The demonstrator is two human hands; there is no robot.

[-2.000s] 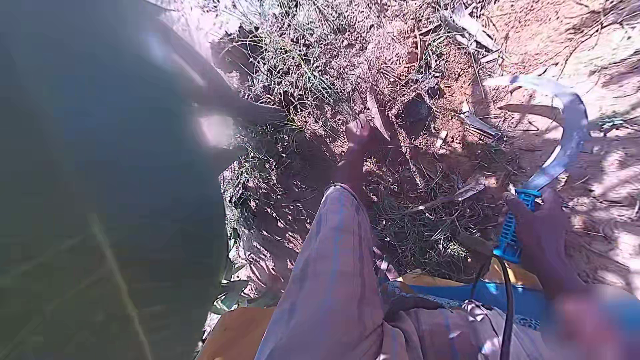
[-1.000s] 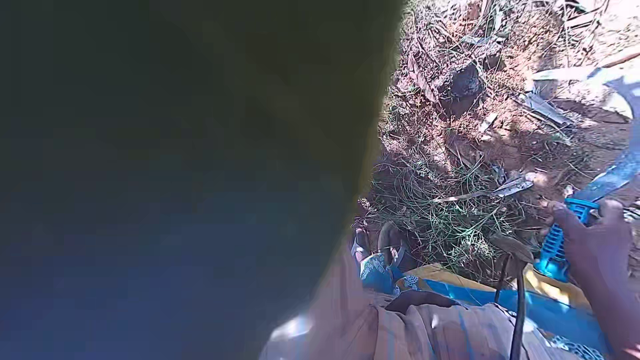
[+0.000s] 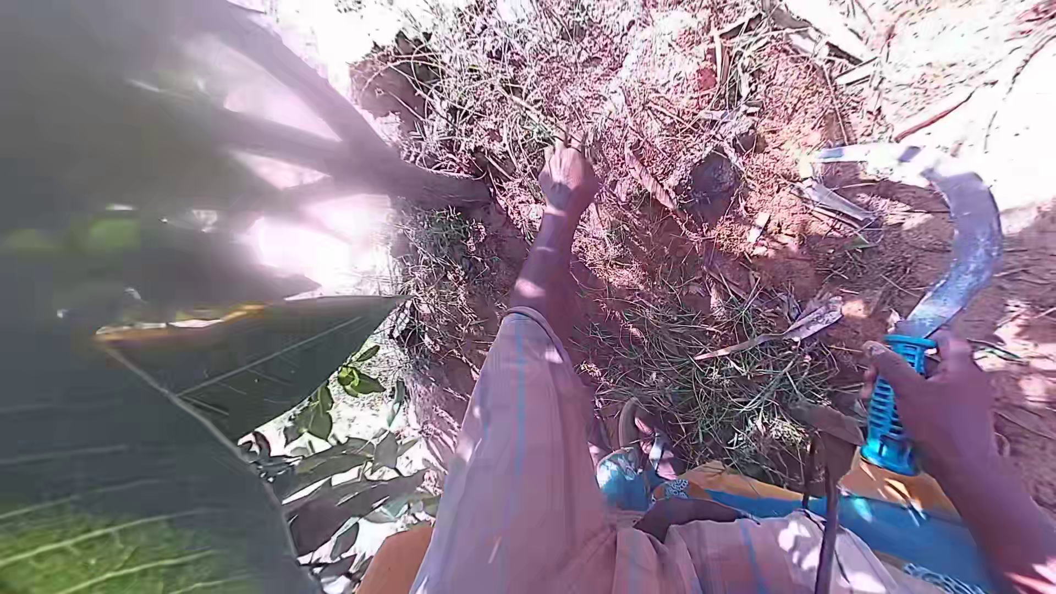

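My left hand (image 3: 568, 175) reaches down to the ground at upper centre, its fingers closed at the dry grass (image 3: 528, 115); glare and blur hide whether any blades are in it. On the right, my right hand (image 3: 940, 396) grips the blue plastic handle of a sickle (image 3: 967, 239). The sickle's curved metal blade points up and hooks to the left over the sandy soil. Between the two hands lie green and dry grass tufts (image 3: 726, 363) and a dry leaf (image 3: 813, 320).
Large green leaves (image 3: 272, 355) hang close to the camera on the left. Behind them, a branching woody stem (image 3: 412, 177) meets the ground beside my left hand. Leaf litter lies at lower left. Blue and orange patterned cloth (image 3: 866, 511) is near my body.
The large leaf that covered much of the view one second ago now covers only the left side. My left hand, hidden then, shows again at the grass. The sickle stays in my right hand.
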